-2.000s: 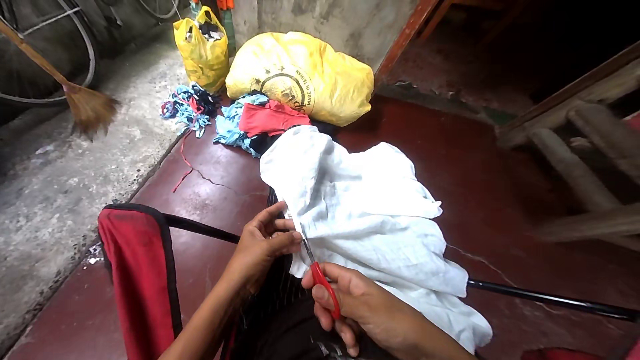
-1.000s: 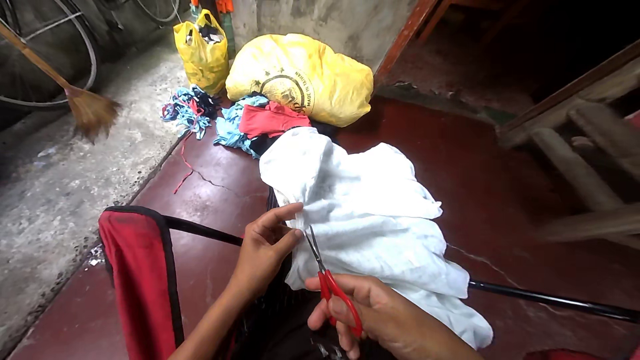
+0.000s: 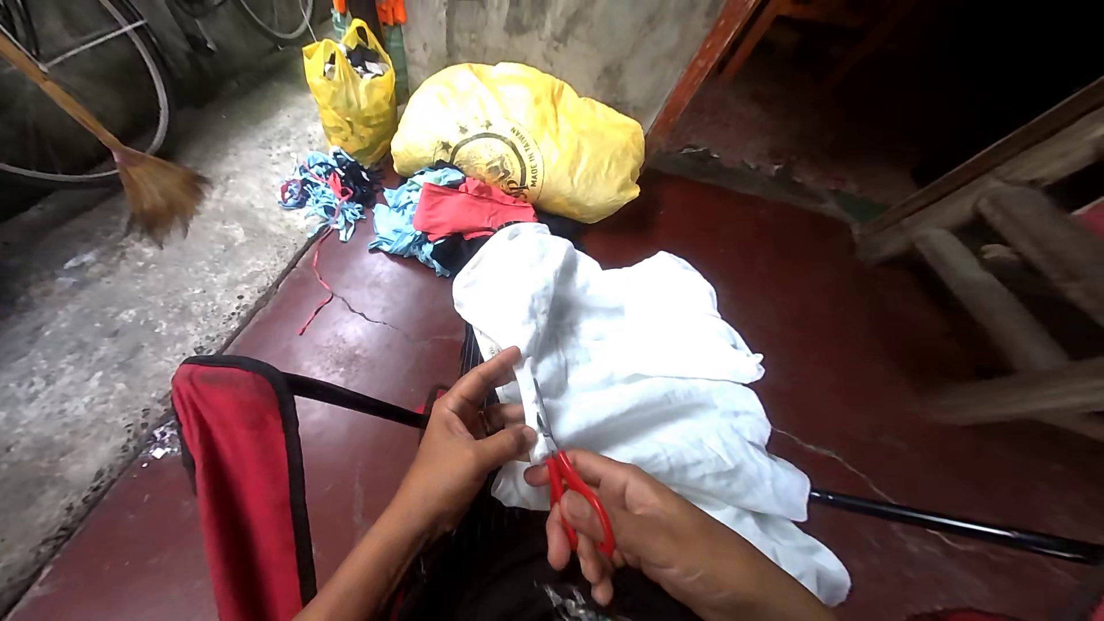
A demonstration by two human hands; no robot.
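Note:
A white cloth (image 3: 655, 371) lies spread over my lap and beyond it, with folds running across. My left hand (image 3: 474, 431) pinches a narrow strip at the cloth's left edge between thumb and fingers. In my right hand (image 3: 621, 517) is a pair of scissors with red handles (image 3: 580, 500), fingers through the loops. The metal blades point away from me and lie along the strip, close to my left fingertips. How far the blades are apart is hard to tell.
A big yellow sack (image 3: 517, 129), a yellow plastic bag (image 3: 352, 95) and blue and red cloth pieces (image 3: 470, 210) stand or lie ahead. A red fabric chair part (image 3: 241, 483) is at left, a broom (image 3: 155, 181) farther left, a wooden structure (image 3: 992, 285) at right.
The scissors' blades, plainly apart and clear in the frame from one second ago, now lie in against the cloth edge. My left hand stays by that edge.

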